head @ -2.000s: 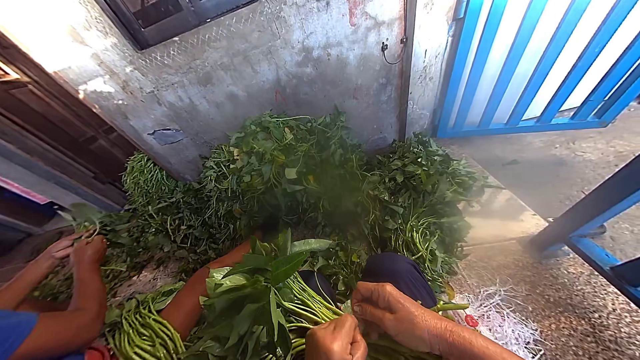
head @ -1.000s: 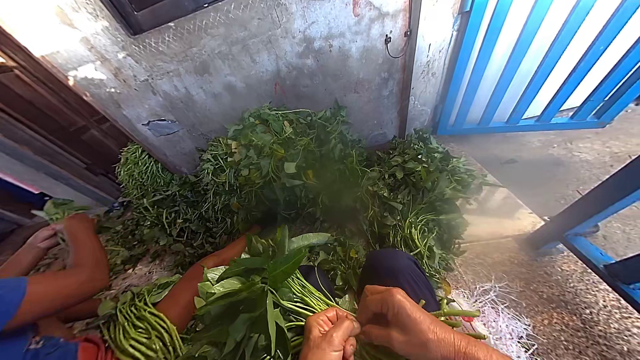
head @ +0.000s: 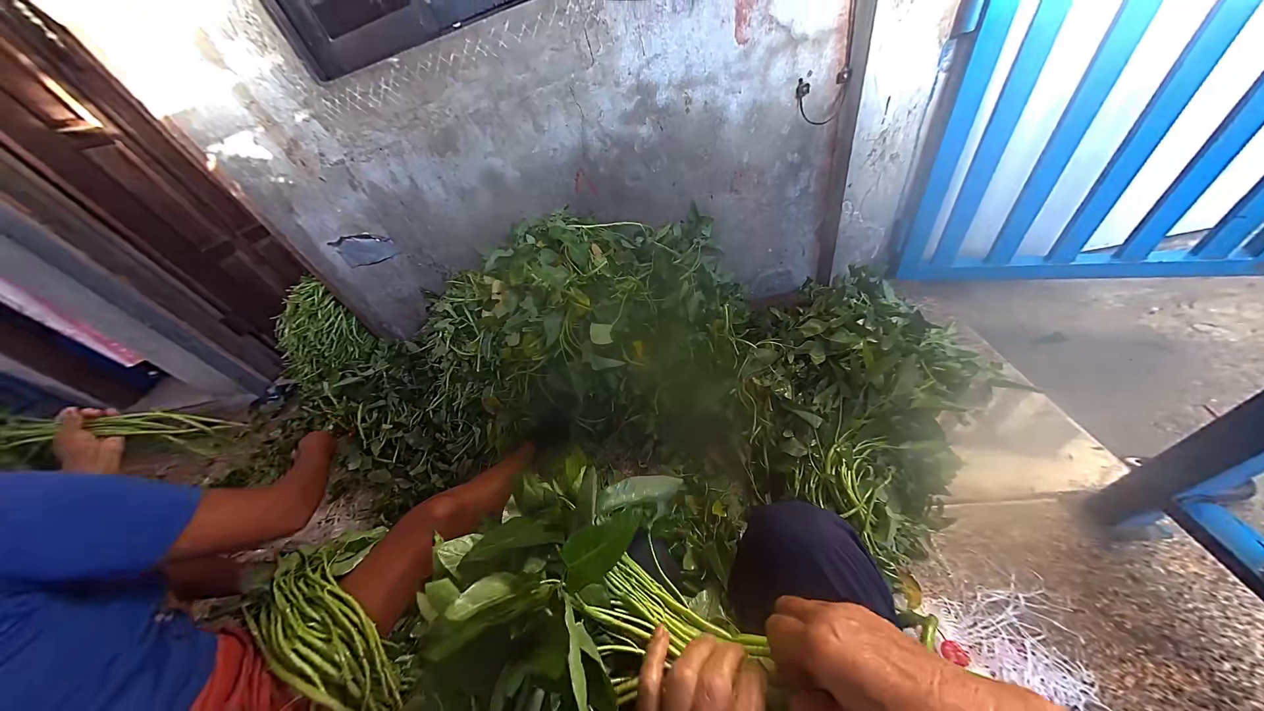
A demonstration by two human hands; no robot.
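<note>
My left hand (head: 701, 671), at the bottom of the view, is closed around the green stems of a bunch of leafy greens (head: 533, 583). The leaves spread to the left, and the stems run under both hands. My right hand (head: 849, 652) presses against the stem ends just right of the left one; its fingertips are hidden. A dark-clad knee (head: 810, 558) rises behind the hands. Further left lies a bundle of long green stems or pods (head: 321, 627).
Heaped greens (head: 612, 306) lie along the concrete wall (head: 632, 128). At left, a co-worker's hand (head: 87, 444) holds long stems beside a blue garment (head: 89, 583). White strings (head: 1022, 642) lie at lower right, below a blue metal gate (head: 1066, 138) and blue frame (head: 1224, 523).
The co-worker has leaned further into view at left, and their hand with the stems has shifted left. My hands stay at the bunch, with the left one lower than before.
</note>
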